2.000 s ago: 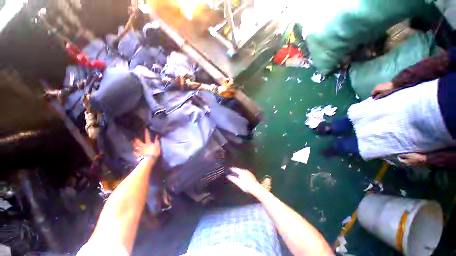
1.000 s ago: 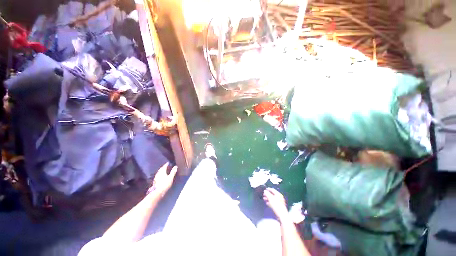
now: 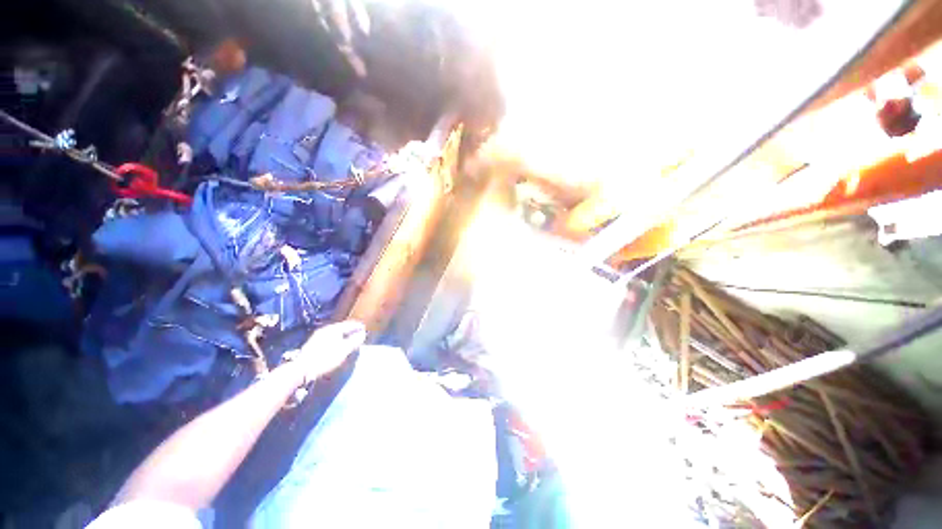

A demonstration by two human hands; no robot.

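Note:
A heap of blue-grey cloth pieces (image 3: 279,145) lies at the left, with limp folds hanging lower down (image 3: 155,351). Knotted ropes cross the heap, one with a red hook-like piece (image 3: 145,184). A wooden beam (image 3: 398,253) stands slanted along the heap's right side. My left hand (image 3: 331,346) is at the beam's lower end, beside the cloth. Its fingers look close together; blur and glare hide whether it grips the beam. My right hand is not in view.
Strong glare washes out the centre and top right. A pile of thin brown sticks (image 3: 806,403) lies at the lower right, with a pale pole (image 3: 775,380) across it. Orange bars (image 3: 868,186) show at the upper right.
The view has swung right and upward, bringing the sticks closer and putting the green bundles out of view. My right hand has left the picture. My left hand remains near the beam.

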